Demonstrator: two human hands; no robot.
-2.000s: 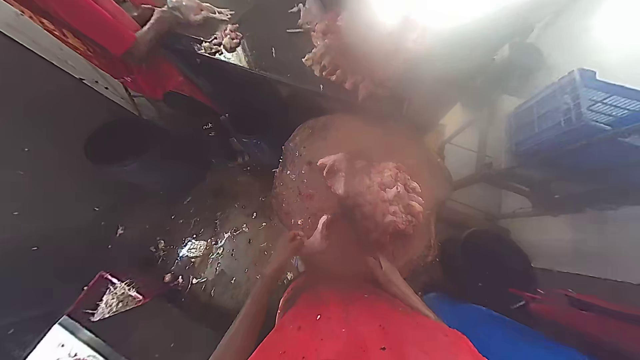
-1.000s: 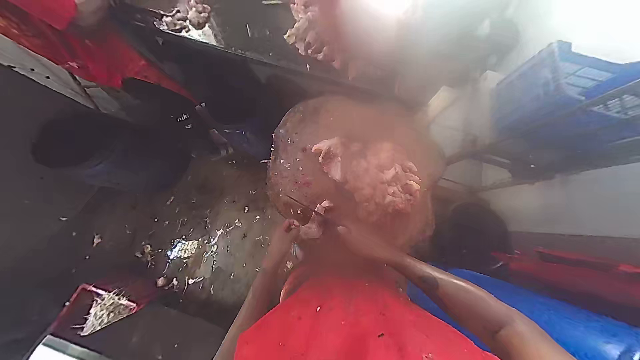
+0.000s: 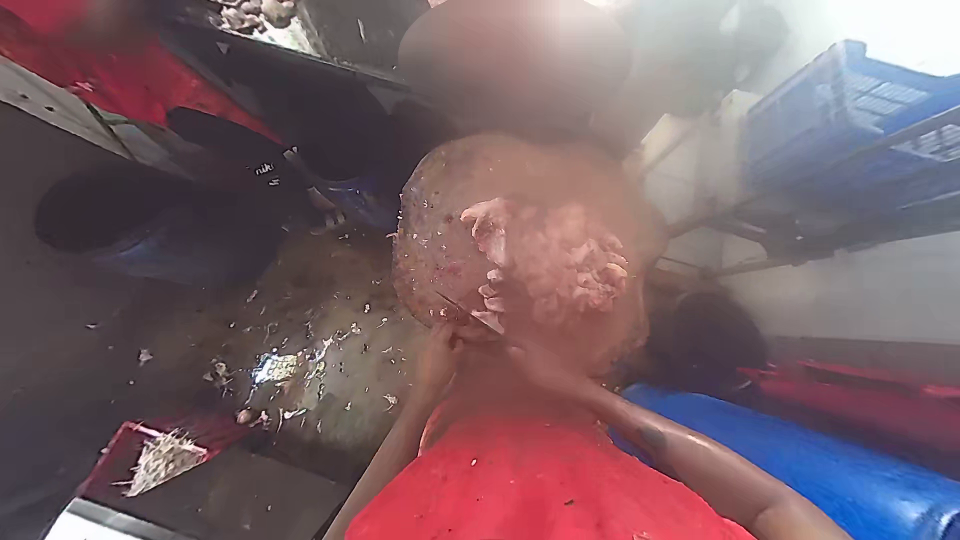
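A round chopping block (image 3: 435,202) stands before me, with a heap of raw meat pieces (image 3: 577,270) at its right and middle. At the near edge my left hand (image 3: 450,341) holds a small piece of raw meat (image 3: 476,331). My right hand (image 3: 529,360) is beside it, blurred by haze on the lens; a thin knife blade (image 3: 489,321) shows between the hands, over the meat. Which hand has the handle is hidden. A paler raw piece (image 3: 491,232) lies at the heap's left side.
A blue plastic crate (image 3: 810,135) stands on a rack at the upper right. A blue barrel (image 3: 787,450) lies at the lower right. Scraps litter the wet floor (image 3: 322,300). At the upper left is a person in red (image 3: 135,75), beside a tray of meat (image 3: 262,19).
Two seconds ago the hands were farther apart at the block's near edge; they are now close together over a small piece. The thin blade, not plain at first, shows between them.
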